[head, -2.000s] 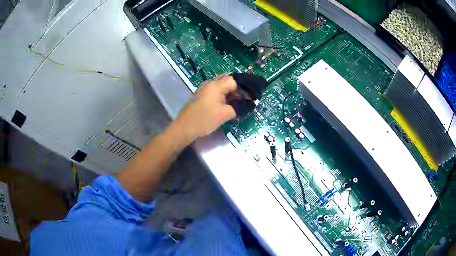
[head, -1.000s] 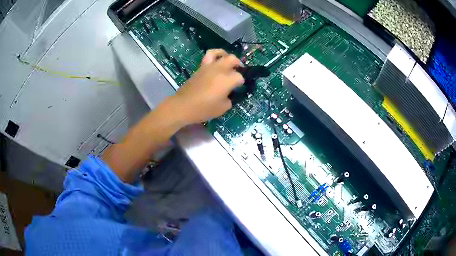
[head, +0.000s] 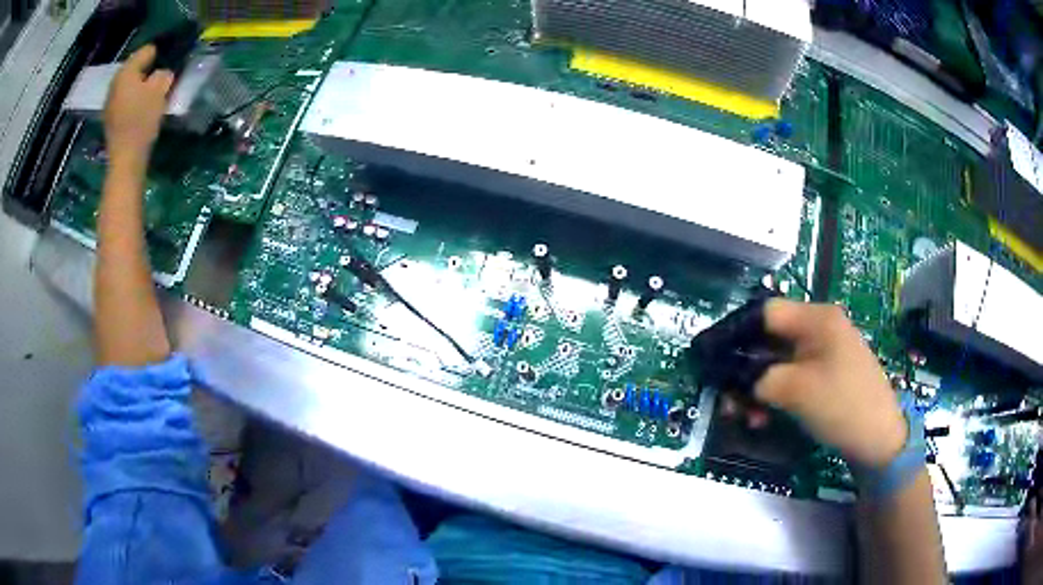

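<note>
A green circuit board (head: 280, 257) lies in front of me with a long white heatsink (head: 549, 143) across it. Small blue parts (head: 647, 401), black leaded parts and pale-topped round parts stand on its near half. My left hand (head: 135, 109), in black finger cots, is over the left board, by its heatsink (head: 92, 91). My right hand (head: 829, 383), also in black finger cots, is bent at the right end of the middle board. The cots and blur hide whether either hand grips anything.
A finned heatsink (head: 675, 48) on a yellow strip (head: 675, 83) stands toward the back. Another board with a white heatsink (head: 972, 303) lies at the right. A silver conveyor rail (head: 458, 446) runs along the front. Dark bins are partly visible at the top right.
The view has turned right. My left hand has moved from the near-middle area to the left board's heatsink. My right hand has come into view. The cream bin has left view.
</note>
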